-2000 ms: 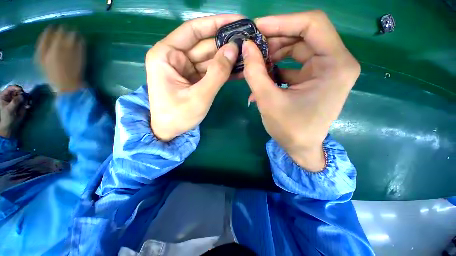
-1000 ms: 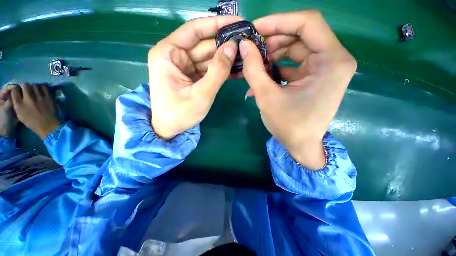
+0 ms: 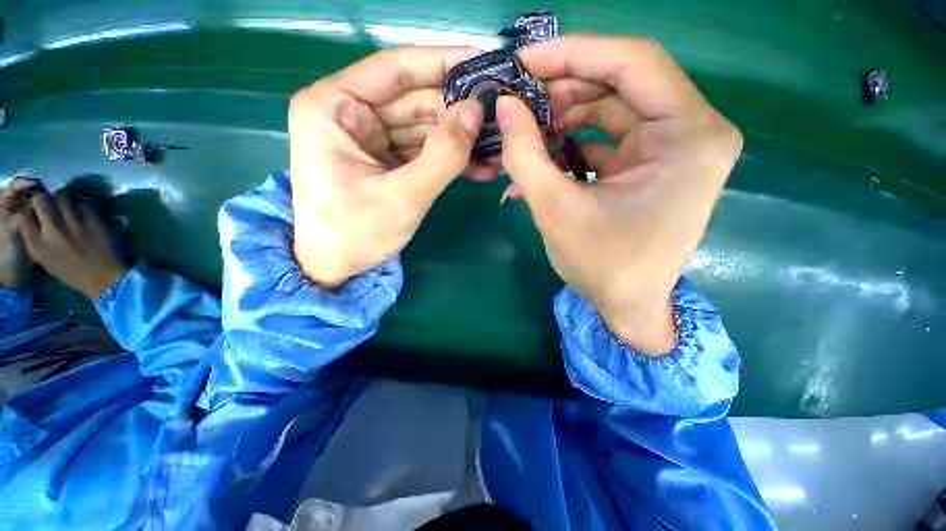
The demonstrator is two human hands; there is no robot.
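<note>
A black rounded-square watch case (image 3: 485, 78) with a dark round centre is held up between both hands at the top middle. My left hand (image 3: 379, 156) grips its left side, thumb on the face near the centre. My right hand (image 3: 633, 166) holds its right side, thumb tip on the face beside the left thumb. A small module with fine detail (image 3: 539, 101) shows at the case's right edge, by the right fingers. A thin dark tail runs down under the right hand; its far end is hidden.
A semi-finished unit (image 3: 536, 28) lies on the green belt (image 3: 819, 239) just beyond my hands. Another unit (image 3: 877, 84) lies far right, and one with a tail (image 3: 118, 143) lies left. A neighbour's hands (image 3: 67, 233) and blue sleeves are at the left.
The unit beyond my hands and the far-right one have shifted right. My left hand has moved slightly left and down, its thumb drawn back a little. The neighbour's hands have come together at the left.
</note>
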